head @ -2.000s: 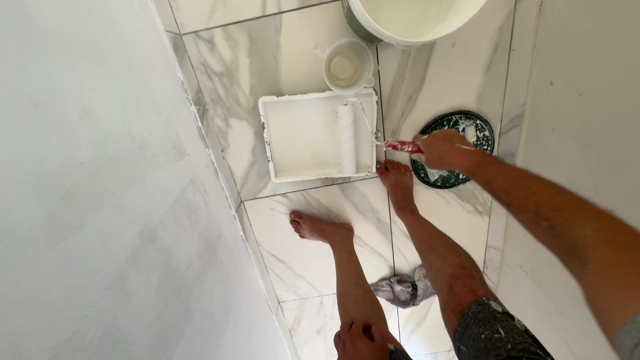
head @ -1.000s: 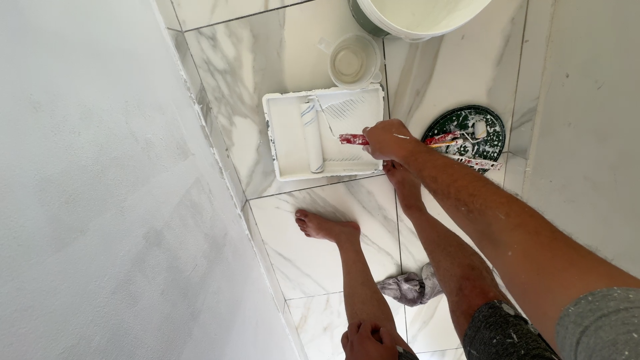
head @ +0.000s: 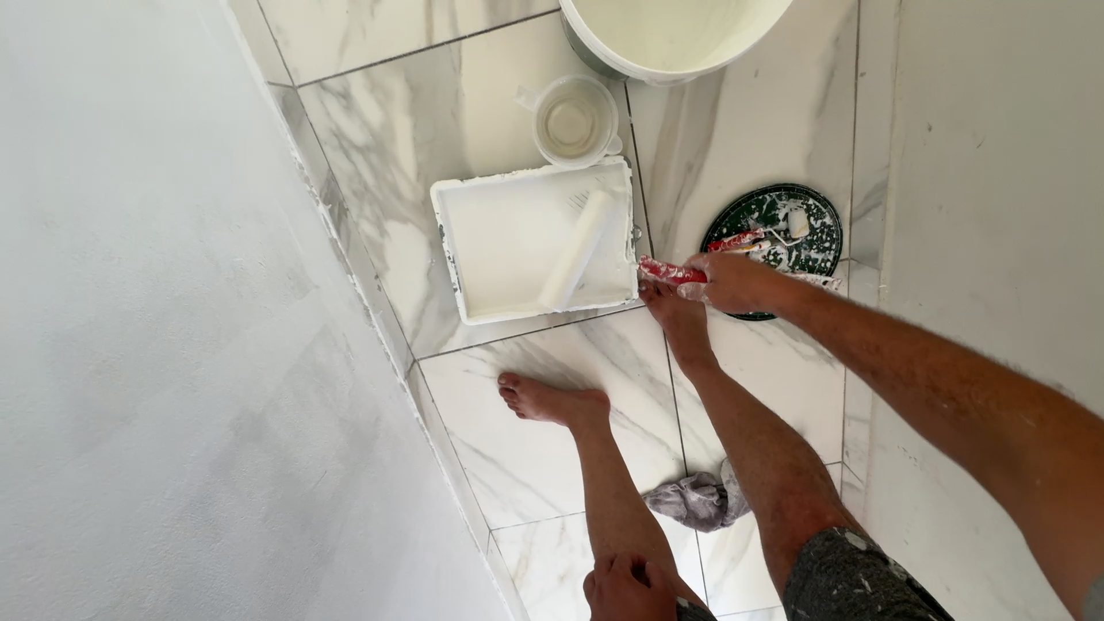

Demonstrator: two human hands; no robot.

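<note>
My right hand grips the red handle of a paint roller. The white sleeve of this roller lies slantwise in the right part of a white paint tray, which holds white paint. My left hand rests at my left knee by the bottom edge, with no tool visible in it; its fingers are partly bent. Beside the right hand a dark green bucket lid, spattered with white paint, carries a small roller with a red handle and other paint-covered tools.
A clear plastic cup touches or nearly touches the tray's top edge. Above it stands a large paint bucket. A grey rag lies on the marble-look tiles between my bare legs. A painted wall rises at left, another pale wall at right.
The roller sleeve was upright in view in the tray and now lies slanted, further right than one second ago. My right hand has drawn back to the right with the handle. The left hand stays at the knee.
</note>
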